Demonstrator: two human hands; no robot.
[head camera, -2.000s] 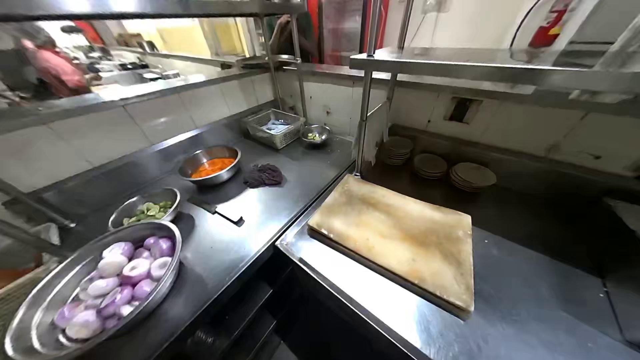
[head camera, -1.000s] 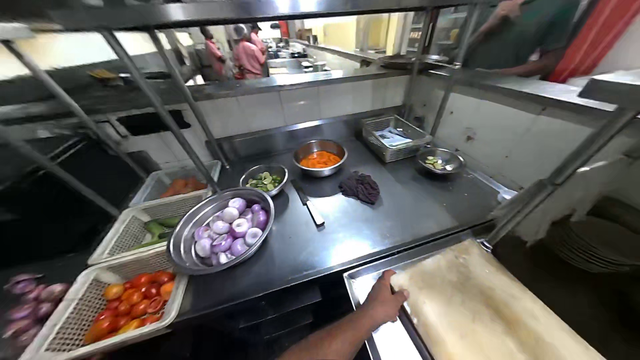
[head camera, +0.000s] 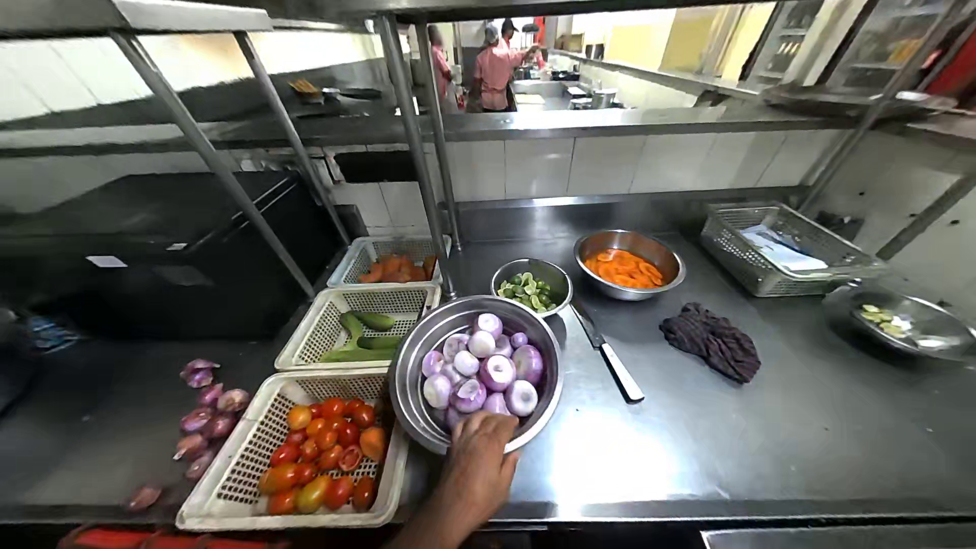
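Note:
My left hand (head camera: 479, 457) reaches up from the bottom of the head view and grips the near rim of a large steel bowl (head camera: 404, 396), its fingers over the edge by the onions. Peeled purple onions (head camera: 498, 373) fill the bowl's middle. My right hand is out of view. Behind the bowl stands a smaller steel bowl of cut limes (head camera: 526, 291). A kitchen knife (head camera: 621, 372) with a white handle lies to the right, its blade pointing away. Farther right are a steel bowl of sliced carrots (head camera: 624, 268) and a crumpled dark cloth (head camera: 711, 341).
Plastic baskets of tomatoes (head camera: 328, 450), green vegetables (head camera: 358, 335) and orange pieces (head camera: 398, 269) stand left, beside loose unpeeled onions (head camera: 204, 419). A basket (head camera: 785, 248) and a steel bowl (head camera: 907, 320) stand right. Metal posts (head camera: 415, 152) rise behind. People (head camera: 496, 72) stand beyond the ledge.
My left hand, at the edge of the pale board one second ago, is now on the rim of the onion bowl. The view has swung left.

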